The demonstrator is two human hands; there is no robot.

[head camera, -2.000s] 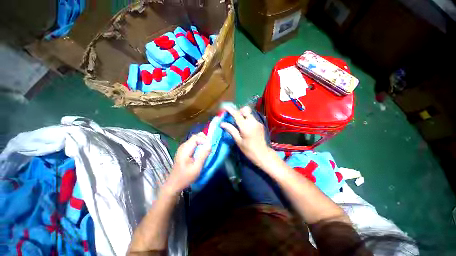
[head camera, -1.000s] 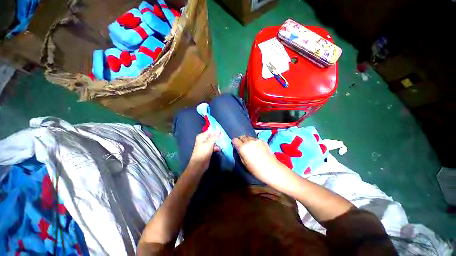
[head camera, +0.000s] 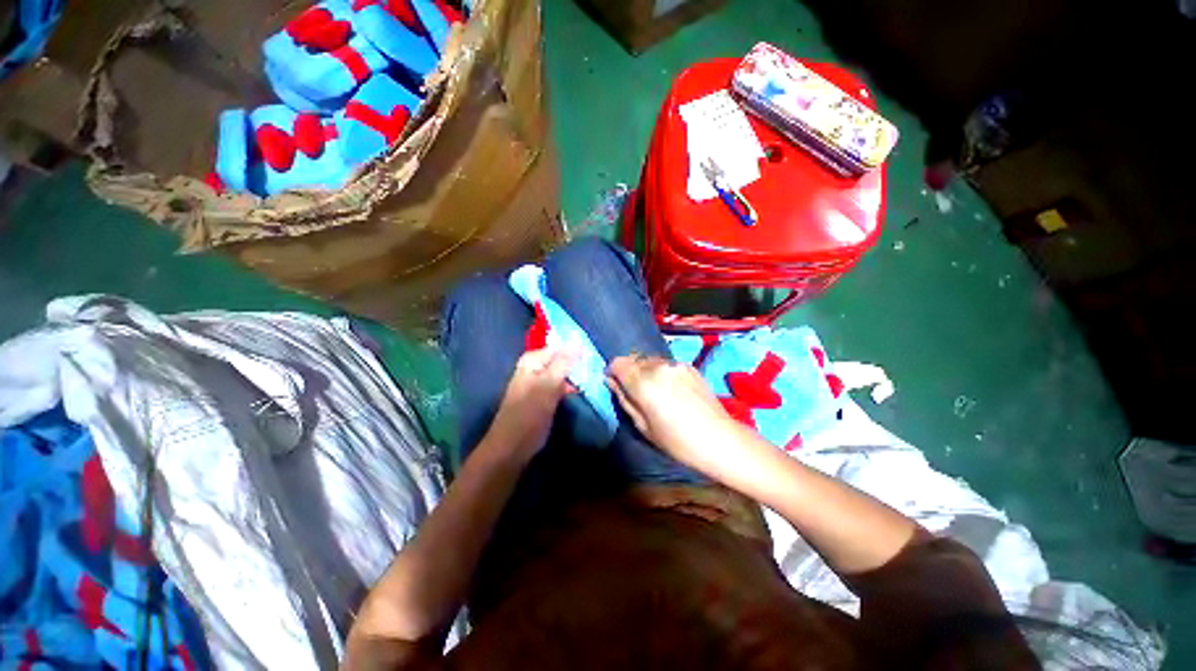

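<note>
A light blue plush piece [head camera: 567, 337] with a bit of red on its left side lies folded narrow over my thighs. My left hand [head camera: 537, 391] grips its left side by the red part. My right hand [head camera: 660, 400] pinches its right edge with the fingertips. The fingertips of both hands are partly hidden in the cloth, and I cannot tell whether a small tool is in my right hand.
A torn brown carton [head camera: 446, 197] with several blue-red pieces stands ahead left. A red stool [head camera: 813, 223] at right bears a pencil case [head camera: 813, 108], paper [head camera: 715, 125] and pen [head camera: 735, 201]. A white sack [head camera: 249, 433] is at left. Blue-red pieces [head camera: 774, 380] lie on white sheeting by my right leg.
The piece has come down from above the knees onto my lap, and both hands have moved closer to my body. The view has shifted, so the carton and stool sit further left and higher.
</note>
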